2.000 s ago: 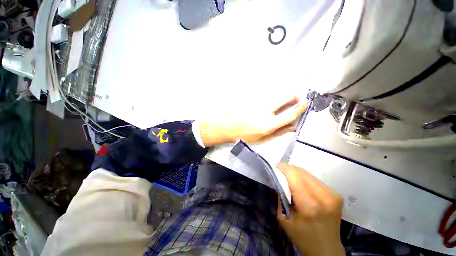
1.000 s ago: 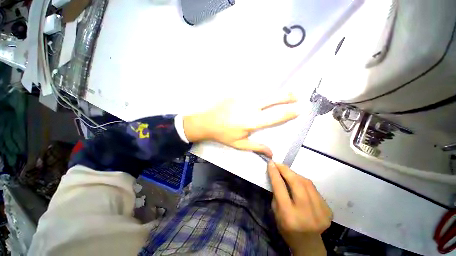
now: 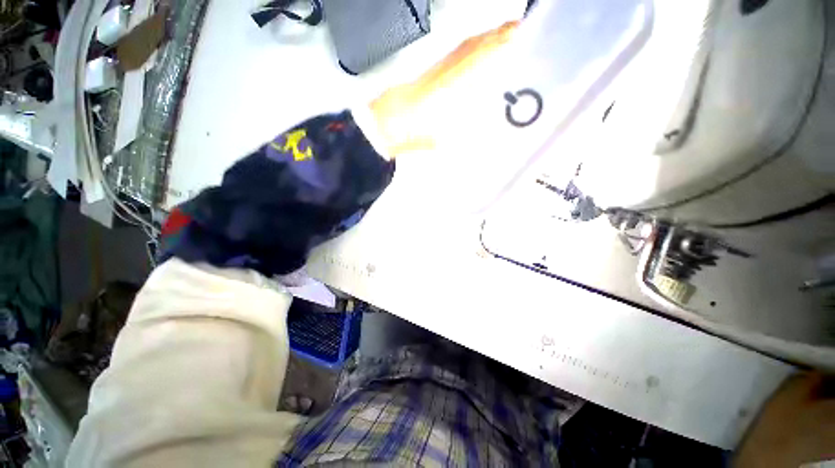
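My left hand [image 3: 439, 87] reaches across the white table toward the back, its fingertips near a small dark piece [image 3: 529, 8] at the top edge. The hand is washed out by glare, so its grip cannot be told. My right hand [image 3: 789, 425] is at the lower right corner, cut off by the picture's edge, its fingers hidden. The presser foot and needle area [image 3: 583, 206] of the sewing machine [image 3: 769, 119] shows no panel under it. Cut grey pieces [image 3: 375, 35] lie beyond my left wrist, with a dark strip [image 3: 288, 13] beside them.
A small black ring mark [image 3: 524, 108] is left of the machine head. A plastic-wrapped bundle [image 3: 156, 119] and cables line the left side. A blue crate [image 3: 322, 336] is below the table's front edge. A pale piece [image 3: 311, 290] shows under my left sleeve at that edge.
My left hand has moved from beside the needle to the back of the table. My right hand has moved to the lower right corner. The grey panel has left the needle area.
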